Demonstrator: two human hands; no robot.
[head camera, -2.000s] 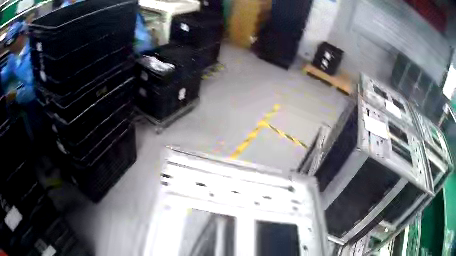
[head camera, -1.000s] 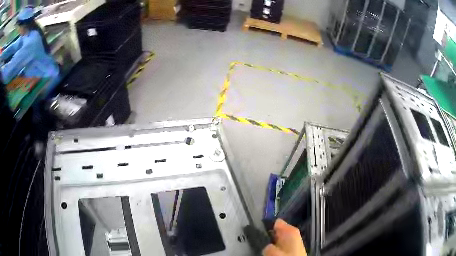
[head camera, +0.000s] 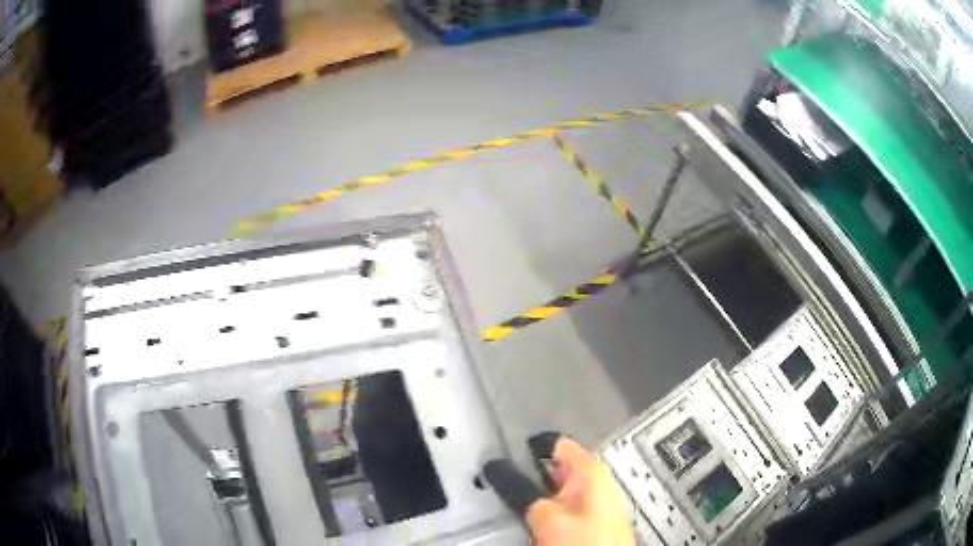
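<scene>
A large grey-silver metal magazine rack (head camera: 256, 363) stands right in front of me at the lower left, seen from above. Its top plate has small slots and two rectangular cutouts. My right hand (head camera: 576, 501) is at the bottom centre, at the rack's right edge. Black cots cover its thumb and fingertip, and one covered digit lies over the edge of the top plate. The underside of the grip is hidden. My left hand is not in view.
Two smaller metal racks (head camera: 694, 459) stand low at the right, below a rail frame (head camera: 790, 224) and a green-topped shelf (head camera: 886, 128). Yellow-black tape (head camera: 427, 162) marks the grey floor. A wooden pallet (head camera: 309, 55) and dark stacks stand at the back left.
The view has swung right. The large rack keeps nearly the same place before me with my right hand at its edge. The worker in blue and the tall rack at right have left view.
</scene>
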